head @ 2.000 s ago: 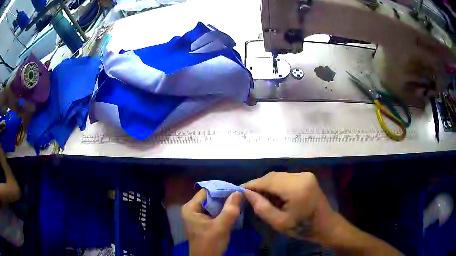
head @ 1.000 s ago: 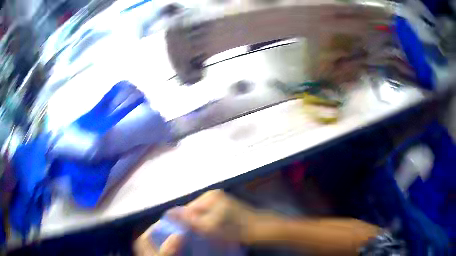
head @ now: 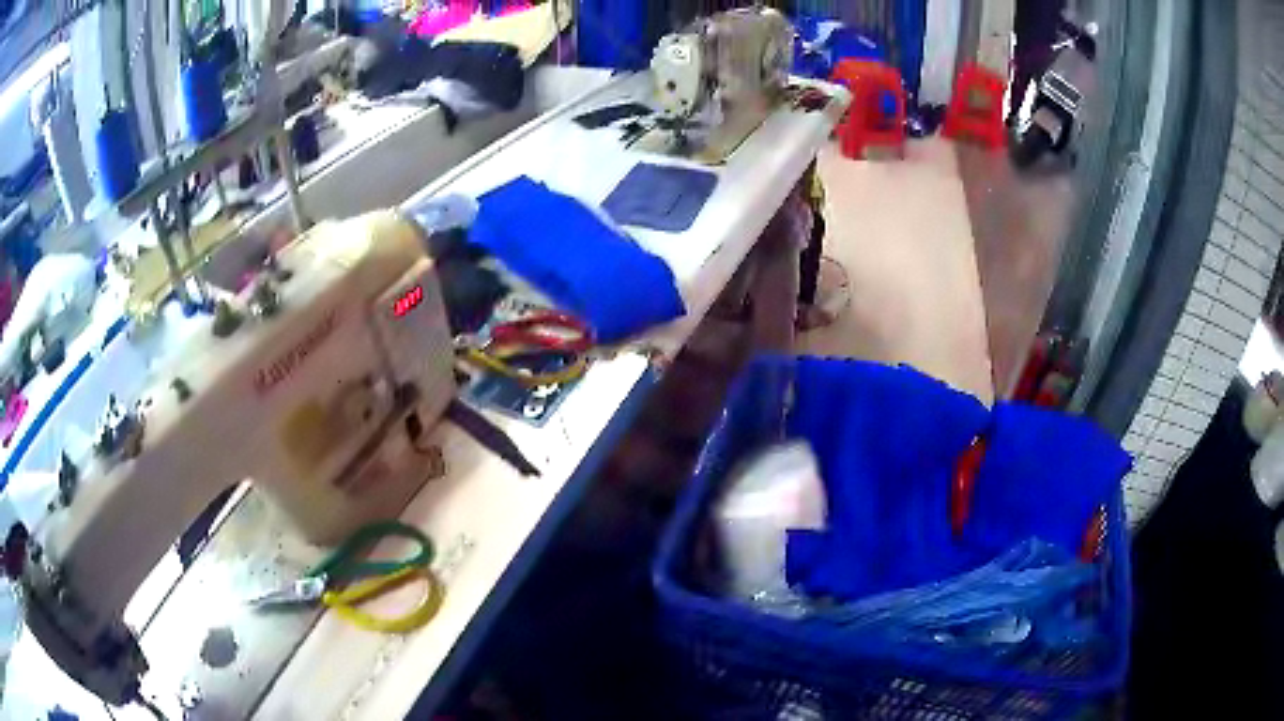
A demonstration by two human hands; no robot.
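Observation:
Neither of my hands is in the picture. Nearest in front is the cream sewing machine point(head: 211, 380) at the left, with a red digital display at its right end. The scissors with one green and one yellow handle point(head: 369, 580) lie on the table beside its base. A blue plastic crate point(head: 901, 676) stands at the lower right, holding bright blue cloth point(head: 880, 465), a white bundle point(head: 768, 507) and a clear bluish bag point(head: 972, 599). The cloth piece my hands held earlier is not in view.
Red-handled scissors point(head: 542, 338) lie among small tools beyond the machine. Folded blue cloth point(head: 570, 254) lies farther along the table. Another cream machine point(head: 718, 78) stands at the back. Red stools point(head: 870, 113) and a parked scooter point(head: 1063, 88) are in the background. A tiled wall point(head: 1225, 268) is at right.
The view has swung far to the right. My hands, the held pale blue cloth and the loose cloth pile have left the picture; the crate and the aisle have come in.

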